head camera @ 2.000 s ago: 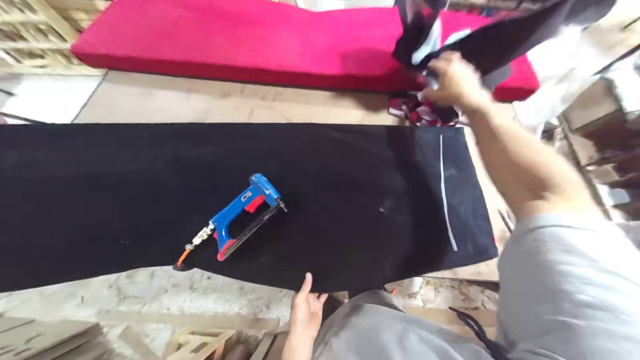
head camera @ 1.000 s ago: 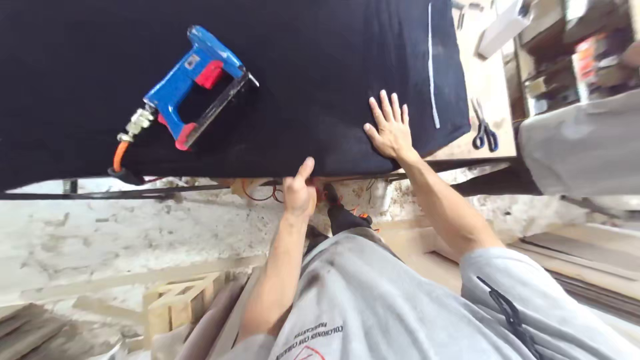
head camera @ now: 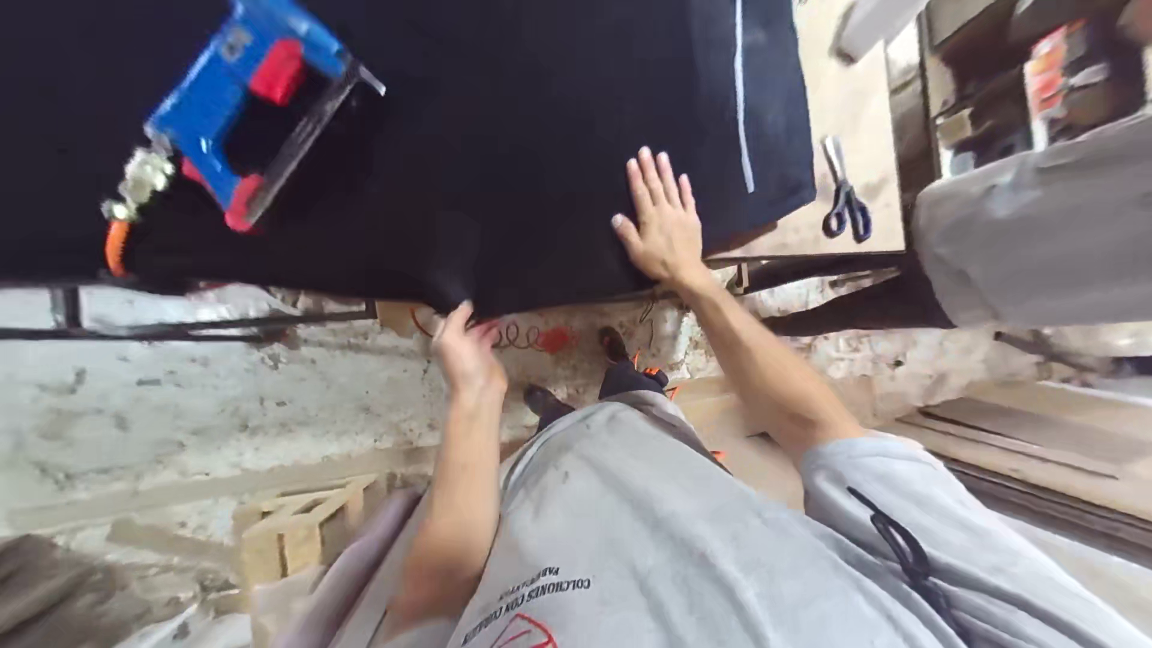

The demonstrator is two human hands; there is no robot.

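Black fabric (head camera: 540, 162) lies over the table, with a white line marked near its right end. My left hand (head camera: 468, 351) pinches the near edge of the fabric, where small creases run into it. Flat on the fabric, fingers spread, my right hand (head camera: 664, 220) rests close to the same edge, left of the white line. A blue and red pneumatic staple gun (head camera: 216, 99) lies on the fabric at the upper left, joined by a metal fitting to an orange air hose (head camera: 117, 247).
Scissors (head camera: 844, 193) lie on the bare tabletop (head camera: 864, 99) at the right. A grey cloth-covered shape (head camera: 1035, 225) stands beyond them. Below are a red coiled hose (head camera: 540, 338), a wooden frame piece (head camera: 301, 531) at lower left and stacked boards (head camera: 1035, 441) at lower right.
My right hand has come down from the dark material at the far side onto the black fabric. My left hand, earlier with its thumb raised by the edge, now grips the edge. The view has tilted down.
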